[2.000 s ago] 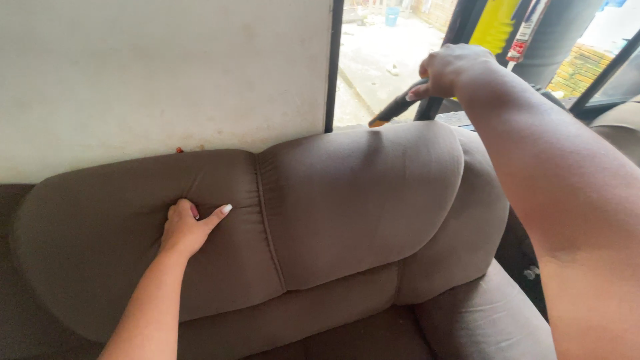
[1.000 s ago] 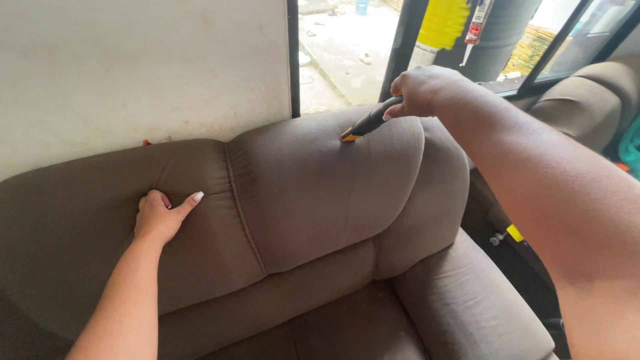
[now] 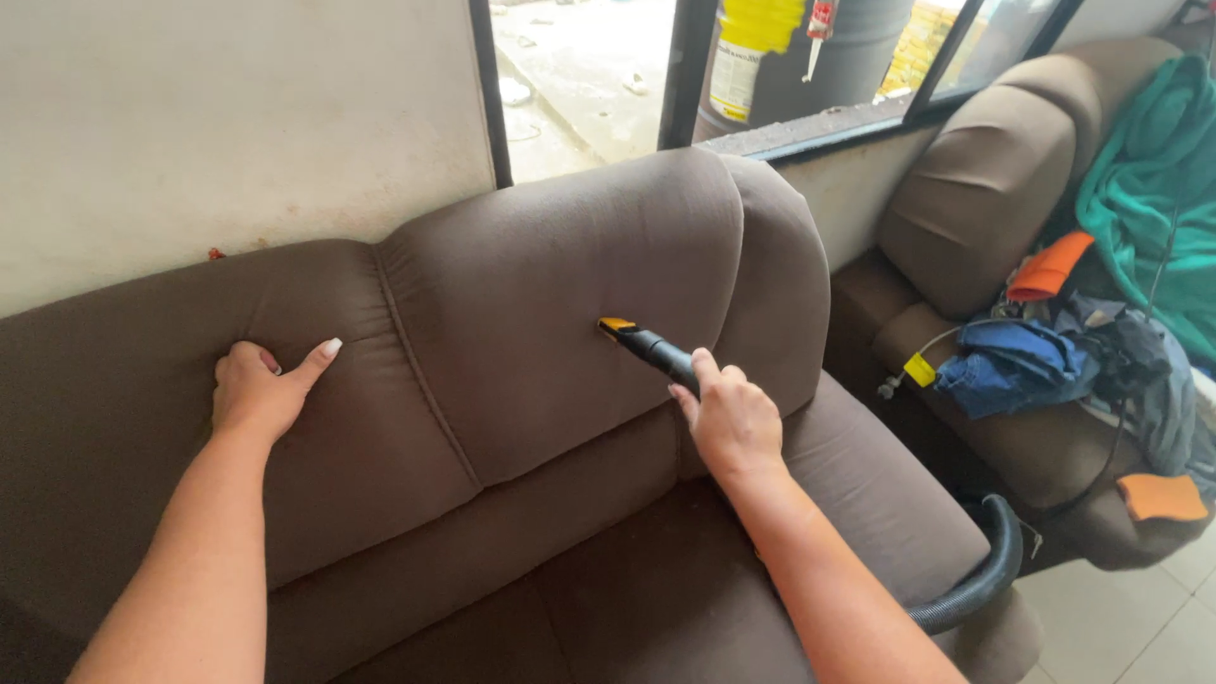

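Observation:
My right hand grips the black handle of a vacuum cleaner nozzle. Its yellow tip touches the right back cushion of a brown fabric sofa. My left hand presses against the left back cushion, left of the seam, thumb spread and fingers partly sunk in the fabric; whether it pinches the fabric is hard to tell. A black ribbed hose curves around the end of the sofa's armrest.
Behind the sofa are a pale wall and a dark window frame. At right, a second brown sofa holds a teal cloth, blue clothing and an orange sponge. Outside stands a yellow container.
My right hand has brought the nozzle from the top edge of the right back cushion down to its middle. My left hand stays on the left cushion. The view has shifted right.

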